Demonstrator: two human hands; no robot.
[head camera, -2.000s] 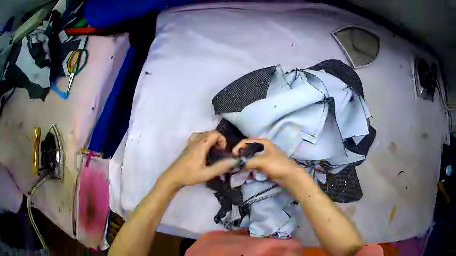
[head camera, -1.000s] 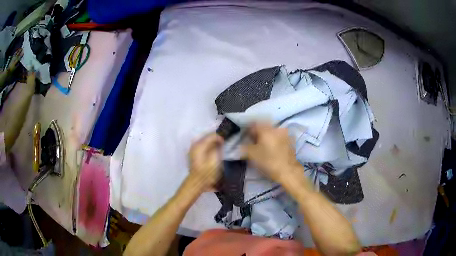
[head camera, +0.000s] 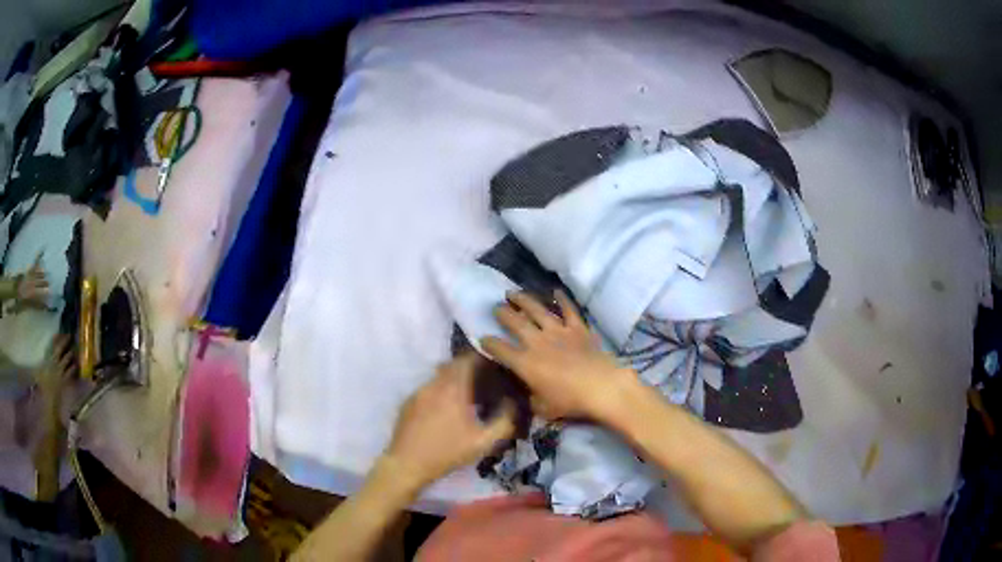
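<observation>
A bundle of cut garment panels (head camera: 648, 242), pale blue-white with dark speckled faces, lies fanned out on the pale pressing table, gathered at its lower middle. My right hand (head camera: 555, 357) lies with spread fingers on a pale and dark panel (head camera: 476, 294) at the bundle's left side. My left hand (head camera: 451, 417) is slightly blurred, lower left of it, with its fingers closed round a dark piece (head camera: 497, 393). Smaller pale and dark pieces (head camera: 599, 467) lie below my right hand, near my body.
A flat grey-beige pointed plate (head camera: 786, 90) and a dark metal-edged item (head camera: 937, 163) lie at the far right. The left table holds an iron (head camera: 123, 329), scissors (head camera: 169, 154), a pink pad (head camera: 212, 439) and dark pieces. Another person's hands (head camera: 28, 288) are at the left edge.
My right hand has come down flat on the panel, and my left hand has moved lower. A pale panel now spreads out left of the bundle. The other person's hands have moved lower beside the iron.
</observation>
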